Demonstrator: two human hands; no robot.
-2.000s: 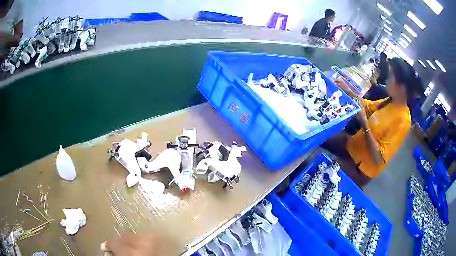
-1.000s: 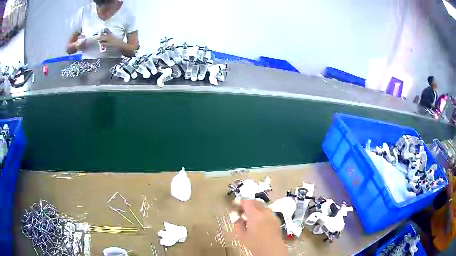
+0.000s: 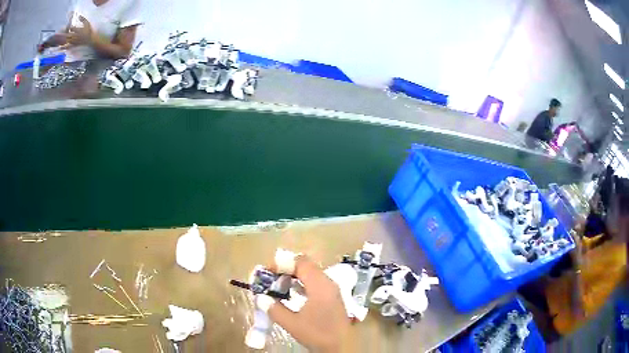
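My right hand (image 3: 314, 307) reaches in from the bottom edge, with pale covers on thumb and fingertip. It grips a handle assembly (image 3: 271, 281) by its silvery metal body; a dark bar sticks out left and a white part hangs below the thumb. The fingers hide part of it. Just right, another handle assembly (image 3: 360, 279) lies partly behind my hand, and a third handle assembly (image 3: 403, 293) lies beside it. My left hand is out of the picture.
Left on the bench are a squeeze bottle (image 3: 191, 249), crumpled wipe (image 3: 183, 323), applicator sticks (image 3: 107, 318) and tangled bent wires (image 3: 26, 320). A blue bin (image 3: 438, 238) stands right. Beyond the green belt (image 3: 172, 172) are piled assemblies (image 3: 186, 69) and a person (image 3: 103, 31).
The view has swung from the right bin back over the bench, then slightly right again. My right hand has closed on the leftmost handle assembly and turned it, slightly nearer the bottle.
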